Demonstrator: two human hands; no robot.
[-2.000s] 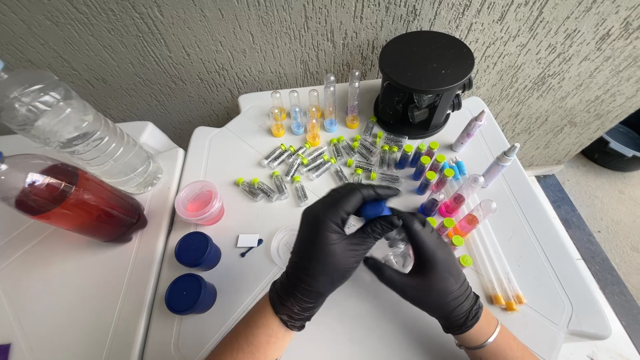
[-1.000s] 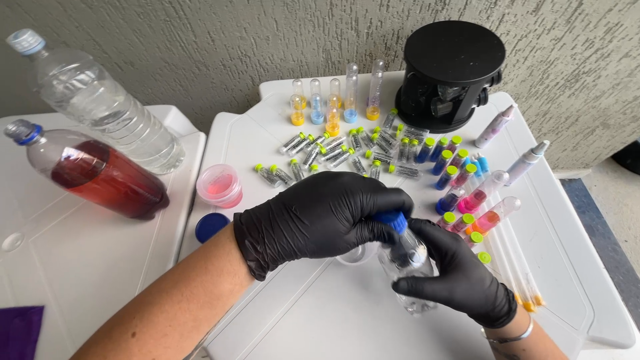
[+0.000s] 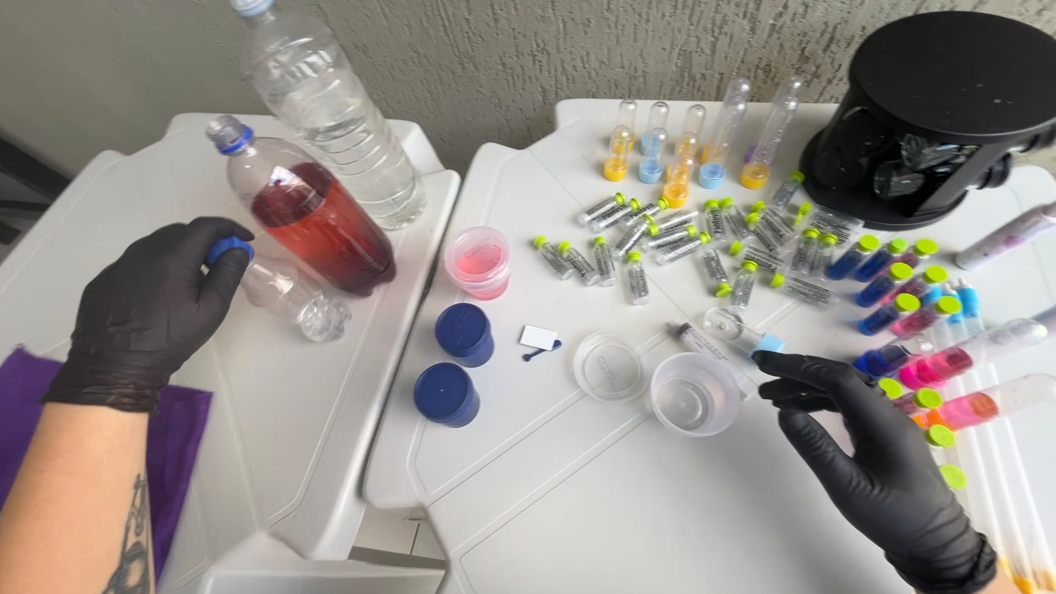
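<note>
My left hand (image 3: 157, 305), in a black glove, grips the blue cap of a small clear plastic bottle (image 3: 293, 297) at the left table, beside an uncapped bottle of red liquid (image 3: 322, 223). My right hand (image 3: 866, 454), also gloved in black, hovers over the right table with fingers apart. Near its fingertips lie a clear tube with a light blue cap (image 3: 738, 330) and a syringe (image 3: 701, 340). An uncovered clear plastic cup (image 3: 695, 394) stands left of that hand, next to a round clear lid (image 3: 610, 367). Green-capped vials (image 3: 637, 279) lie scattered behind them.
A large water bottle (image 3: 338, 124) stands behind the red one. Two dark blue-lidded jars (image 3: 464, 334), a pink-filled tub (image 3: 478, 262) and a small white card (image 3: 538, 337) are on the right table. Capped tubes (image 3: 651, 157) and a black round stand (image 3: 932, 115) occupy its back. Purple cloth (image 3: 186, 445) lies left.
My left hand has carried the small blue-capped bottle from over the right table to the left table. My right hand has let go of that bottle. The view has swung left.
</note>
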